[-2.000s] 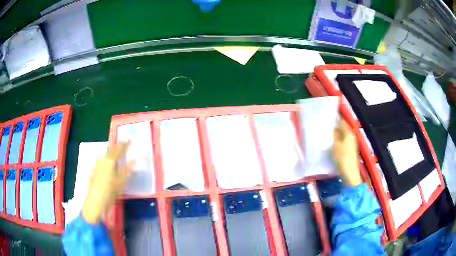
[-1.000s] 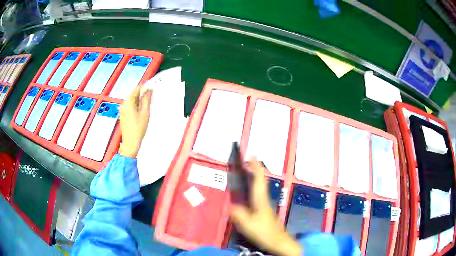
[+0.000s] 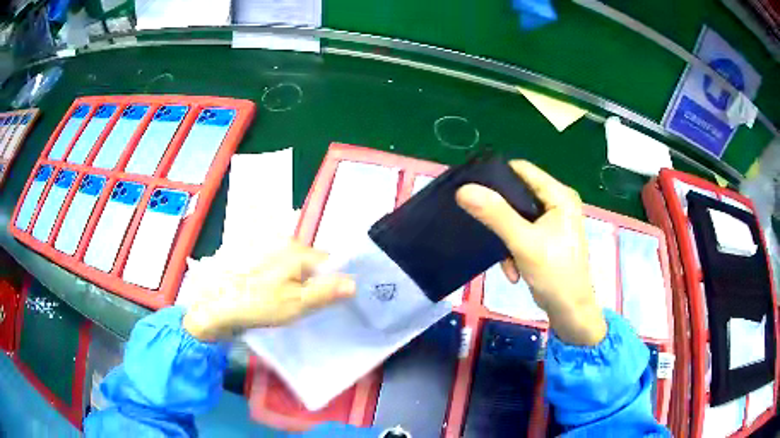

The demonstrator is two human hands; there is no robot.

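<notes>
My right hand [image 3: 547, 244] grips a dark smartphone [image 3: 457, 227], tilted, its black front showing. My left hand [image 3: 265, 291] holds a white protective sleeve [image 3: 342, 338] with a small printed mark. The phone's lower left end meets the sleeve's opening; how far it is inside is hard to tell. Both are above the red phone tray [image 3: 291, 411]. The tray's back row holds white sleeved pieces [image 3: 363, 201], partly hidden by the phone. Its front row holds dark phones [image 3: 505, 376], with the left cell largely covered by the sleeve.
A red tray of light phones with blue camera bands [image 3: 128, 184] lies left. A ragged stack of empty sleeves [image 3: 257, 201] lies between the trays. Stacked red trays [image 3: 671, 257] with a black insert [image 3: 718, 282] stand right. Metal rails and a yellow paper note [image 3: 556, 109] are behind.
My right hand has raised the dark phone and moved it right. My left hand has come from the sleeve stack with a white sleeve and brought it to the phone over the tray.
</notes>
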